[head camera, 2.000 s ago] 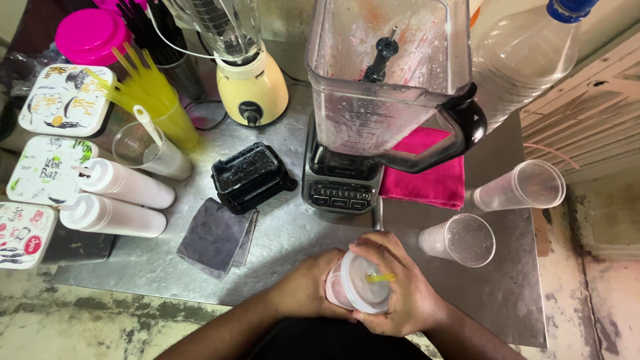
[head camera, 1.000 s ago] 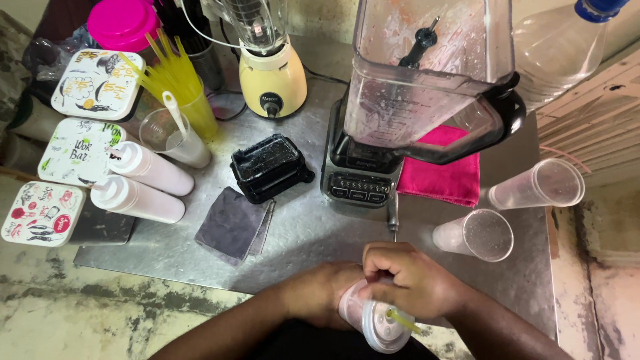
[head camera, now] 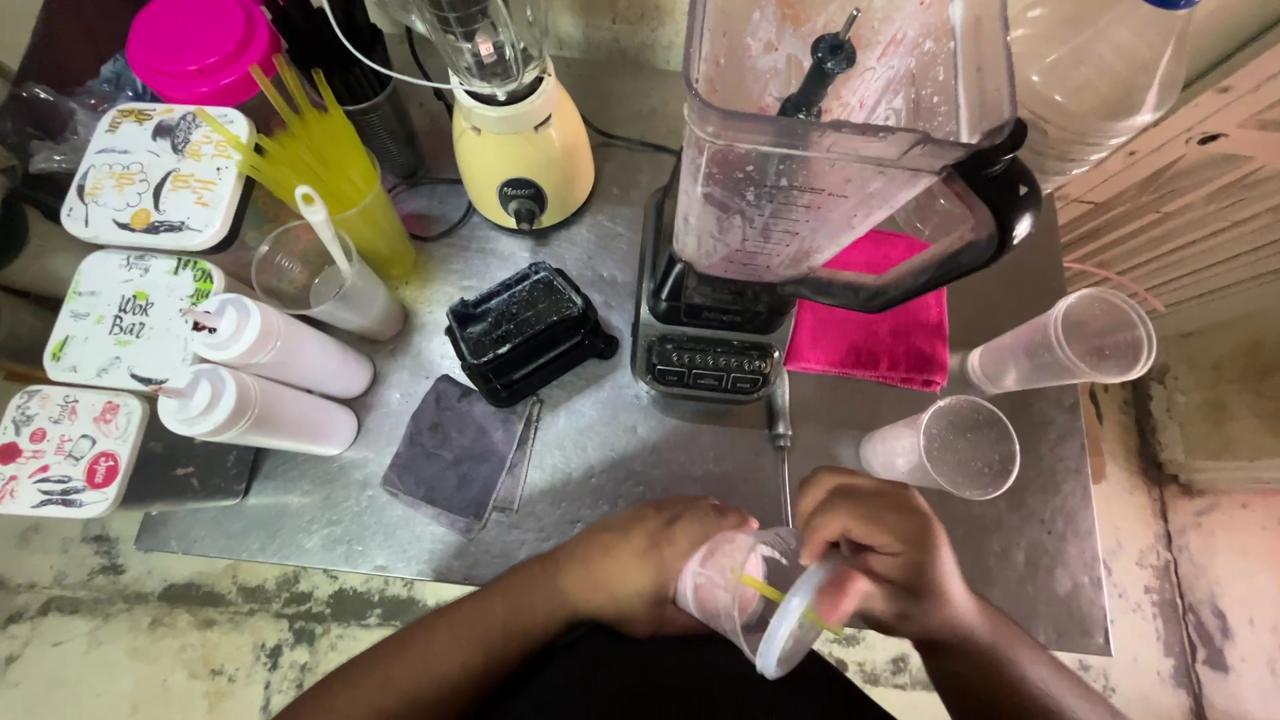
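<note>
My left hand [head camera: 660, 565] is wrapped around a clear plastic cup [head camera: 722, 578] with pink contents, tilted near the front edge of the table. My right hand [head camera: 880, 550] grips a translucent plastic lid [head camera: 795, 620], which stands at an angle at the cup's mouth. A yellow straw [head camera: 762, 587] passes through the lid, its lower part inside the cup. Whether the lid still touches the rim at one side cannot be told. Beyond the hands are a dark folded cloth [head camera: 455, 455] and a thin metal-handled tool [head camera: 780, 420].
A blender base [head camera: 710, 340] carries a large smeared jug [head camera: 800, 200]; a pink cloth [head camera: 880, 340] lies beside it. Two clear cups [head camera: 1060, 340] [head camera: 940, 447] stand right. A black blender lid [head camera: 525, 330], a yellow blender [head camera: 522, 150], white squeeze bottles [head camera: 265, 410], straws and tins are farther left.
The lid was on the cup two seconds ago; now it is lifted and angled away at the mouth, with the straw through it. My right hand has moved from the cup to the lid.
</note>
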